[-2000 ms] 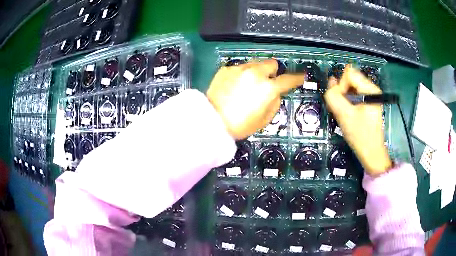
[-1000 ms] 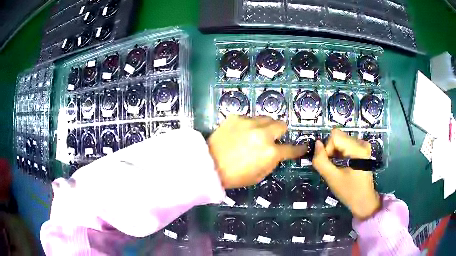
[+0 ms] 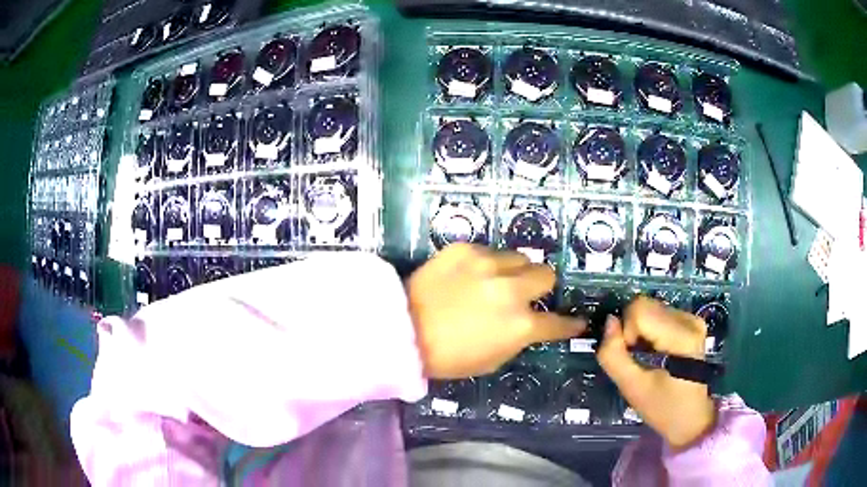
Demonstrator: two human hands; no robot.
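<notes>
Round glossy black units [image 3: 600, 155] with small white labels sit in rows in the pockets of a clear tray [image 3: 582, 197] in front of me. My left hand [image 3: 480, 312] lies over its fourth row, index finger stretched to a dark unit near the middle column; whether it touches cannot be told. My right hand [image 3: 658, 369] is closed on a black pen [image 3: 686, 367], its fingers just right of that fingertip. The pen tip is hidden or blurred. My hands cover some units of the fourth and fifth rows.
Another clear tray of units [image 3: 290, 170] stands left, partly under my left sleeve, with a further tray [image 3: 65, 195] at far left. Dark trays [image 3: 741, 29] lie at the back. A thin dark tool [image 3: 777, 184] and white papers [image 3: 825, 176] lie right. Red edges show lower right.
Both hands have moved nearer to me along the tray, from the first row to the third, now the fourth. The pen stays in my right hand. The view has shifted, so the trays sit higher in the picture.
</notes>
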